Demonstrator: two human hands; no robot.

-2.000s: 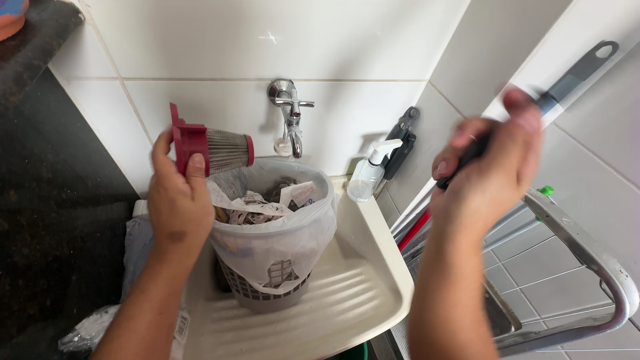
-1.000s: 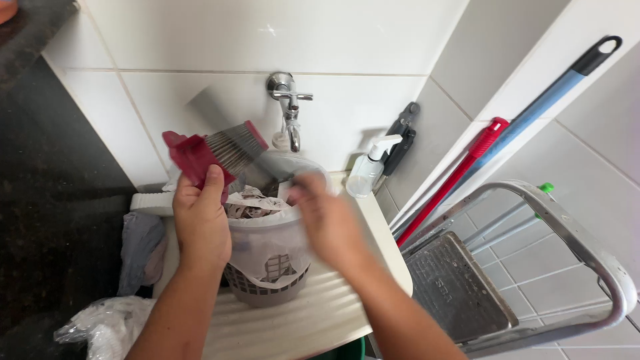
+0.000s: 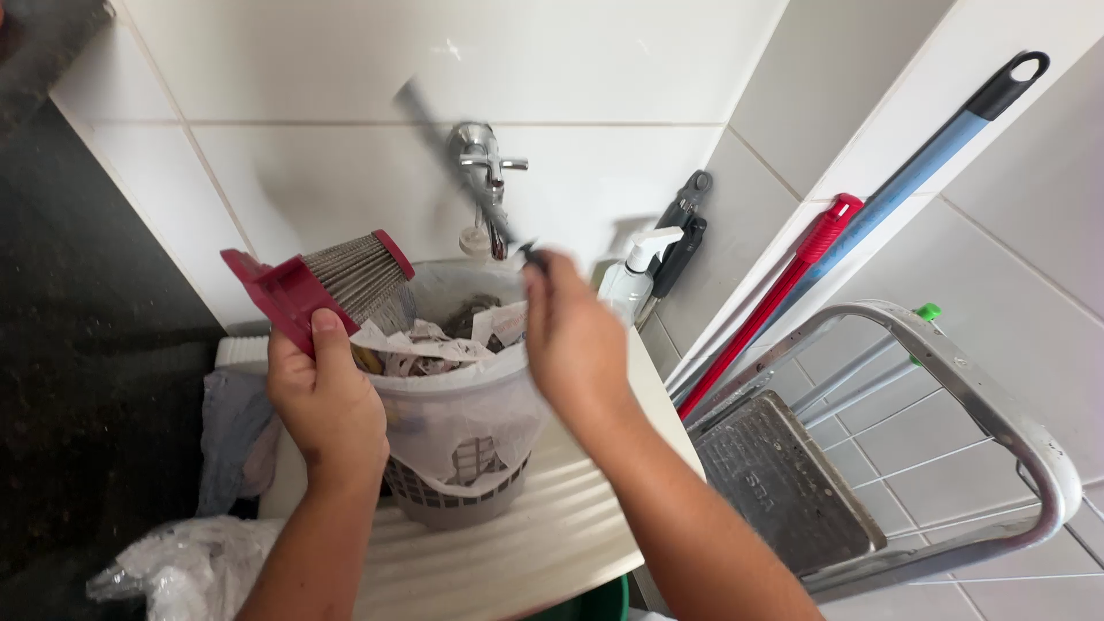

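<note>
My left hand (image 3: pixel 332 388) grips the red plastic frame of a pleated vacuum cleaner filter (image 3: pixel 358 274), tilted with its grey pleats toward the upper right. In my right hand (image 3: pixel 573 336) is the dark end of a slim grey tool (image 3: pixel 453 164), blurred, its kind unclear; its long part slants up and left across the tap. Below both hands a grey basket bin (image 3: pixel 457 500) with a whitish plastic liner (image 3: pixel 466 414) stands on the ribbed sink. Torn paper (image 3: pixel 431 349) and grey dust (image 3: pixel 474 312) lie inside the liner. The filter is over the bin's left rim.
Behind the bin is a chrome tap (image 3: pixel 483 164). A pump bottle (image 3: pixel 628 280) and black-handled tools (image 3: pixel 681 250) stand at the sink's back right corner. Red (image 3: pixel 759 319) and blue (image 3: pixel 897 190) poles lean by a metal step ladder (image 3: pixel 949 354). Clear plastic (image 3: pixel 198 561) lies lower left.
My right hand has come from the far right to above the bin's right rim with the tool. My left hand still holds the filter, which has tilted.
</note>
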